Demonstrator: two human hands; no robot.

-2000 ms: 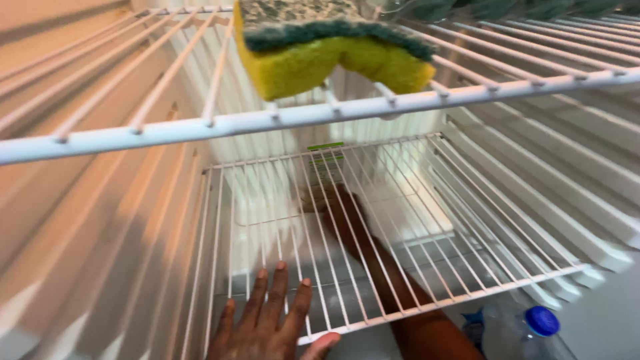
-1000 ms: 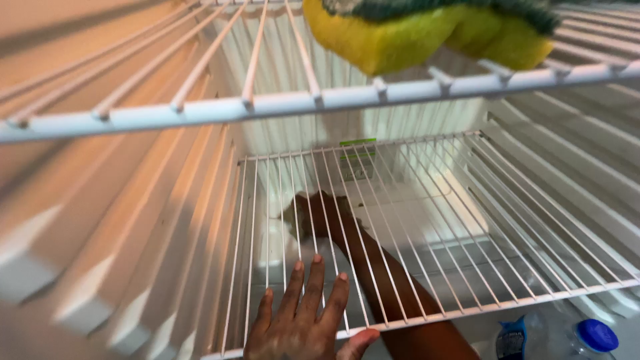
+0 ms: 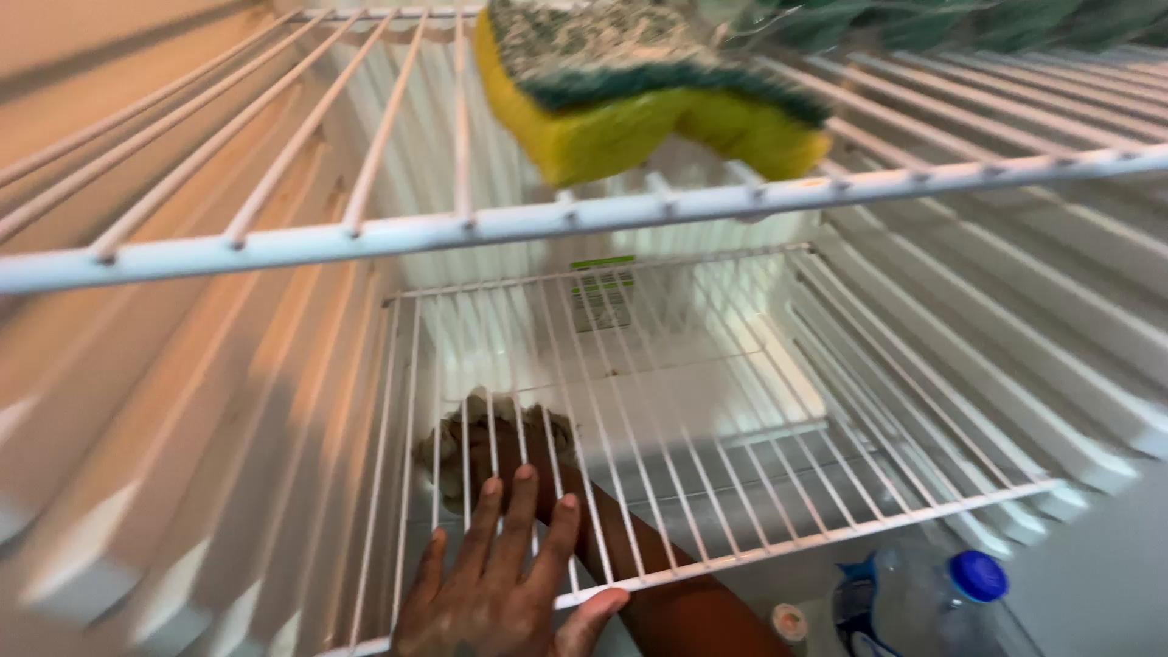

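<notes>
My left hand (image 3: 497, 575) lies with spread fingers on the front of the lower white wire shelf (image 3: 803, 552), its thumb at the front rail. Under that shelf my right hand (image 3: 511, 456) presses a crumpled greyish cloth (image 3: 452, 447) near the refrigerator's left inner wall; the shelf's wires partly hide hand and cloth. On the upper wire shelf (image 3: 401, 235), near its front rail, rests a yellow sponge (image 3: 620, 137) with a dark green scouring side.
Ribbed side walls (image 3: 1022, 365) flank both shelves. A label bearing writing (image 3: 602, 292) is on the back wall. A clear plastic bottle with a blue cap (image 3: 978, 577) and a small round object (image 3: 788, 622) are at the lower right. Green-tinted items (image 3: 849, 23) sit on the upper shelf.
Under the lower shelf, my right hand has moved from near the back label to the left side with the cloth. My left hand remains on the shelf's front.
</notes>
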